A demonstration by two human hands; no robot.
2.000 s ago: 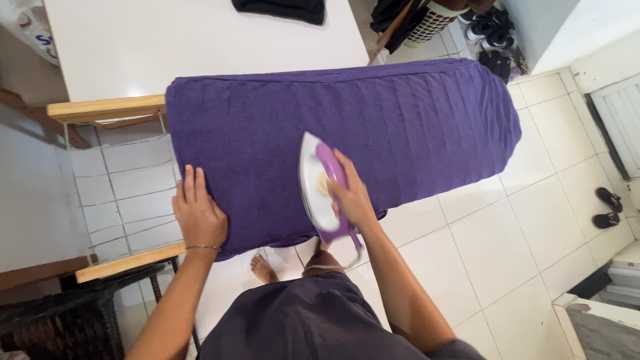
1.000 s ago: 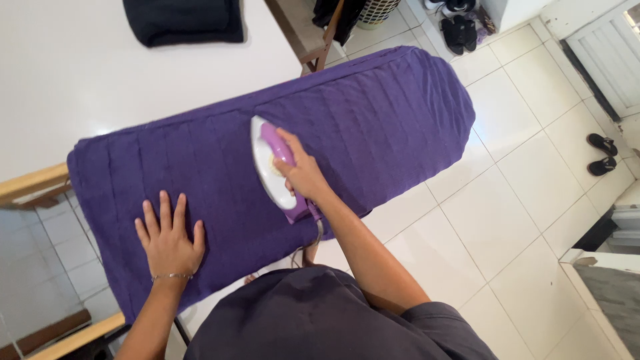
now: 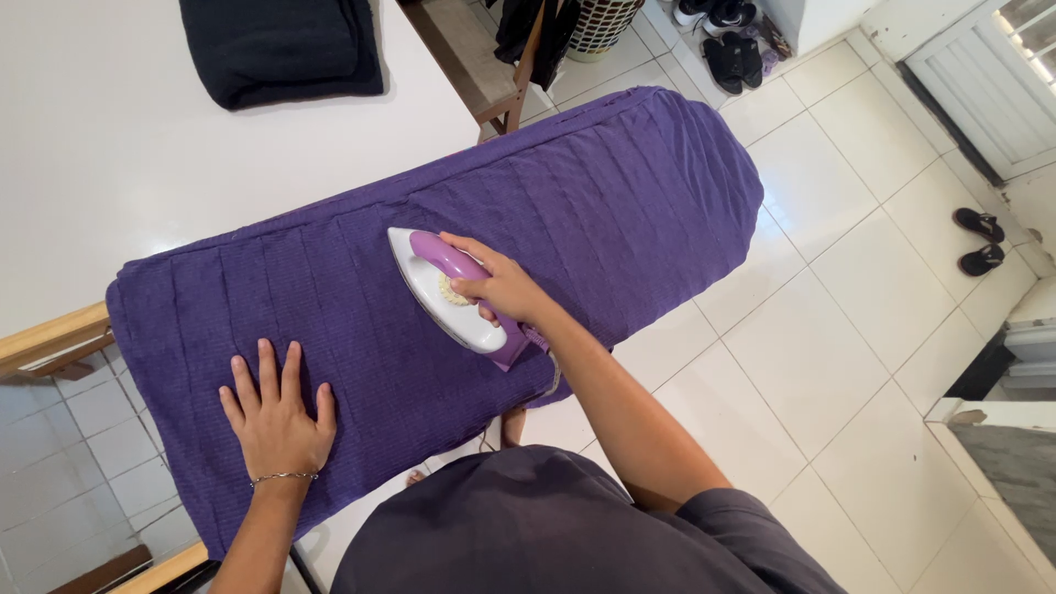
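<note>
A purple ribbed cloth [image 3: 577, 206] covers the ironing board, with slight creases running across it. My right hand [image 3: 503, 285] grips the handle of a white and purple clothes iron [image 3: 437, 305], whose soleplate faces the cloth near the middle of the board; its tip points to the upper left. The iron's cord trails from its heel down over the near edge. My left hand [image 3: 280, 412] lies flat with fingers spread on the cloth at the board's left end, holding nothing.
A white table [image 3: 99, 148] adjoins the board's far side, with folded black cloth [image 3: 280, 49] on it. Wooden rails [image 3: 54, 334] extend from the board's left end. Beyond are a woven basket [image 3: 602, 25], black shoes [image 3: 730, 62] and flip-flops [image 3: 982, 239] on the tiled floor.
Two seconds ago my left hand rested near the board's left edge; now it lies further in on the cloth, fingers spread. The iron stays in my right hand. The view has turned.
</note>
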